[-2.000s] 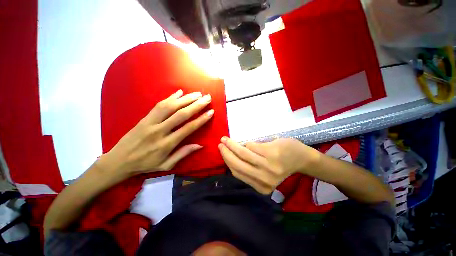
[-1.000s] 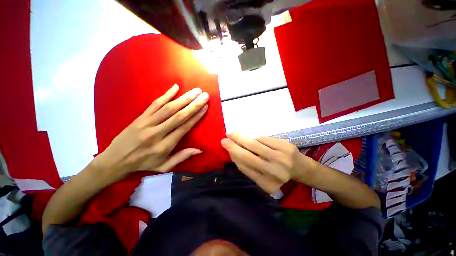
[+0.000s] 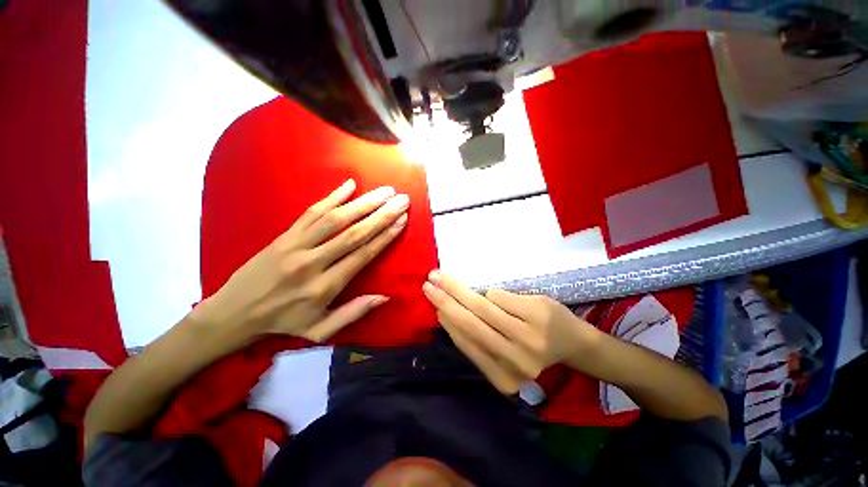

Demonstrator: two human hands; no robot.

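A red cut panel (image 3: 276, 181), rounded at its far end, lies on the white table with its right edge at the needle area, under bright lamp glare. My left hand (image 3: 309, 266) lies flat on the panel, fingers spread, pointing to the needle. My right hand (image 3: 504, 328) pinches the panel's right edge near the table front between thumb and fingers. The sewing machine (image 3: 562, 38) stands over the work. Its presser foot and needle (image 3: 419, 119) are mostly lost in the glare. A small grey block (image 3: 483, 150) hangs right of the needle.
A small red panel (image 3: 638, 133) with a pale patch (image 3: 663, 205) lies right of the needle. Yellow-handled snips (image 3: 833, 198) are at the right end. A long red panel (image 3: 52, 209) lies left. Pale cut pieces (image 3: 645, 333) and a blue crate (image 3: 817, 380) are below.
The machine, small panel and table edge sit lower in view than a second ago, as the camera view shifted. Both hands keep nearly the same hold on the panel.
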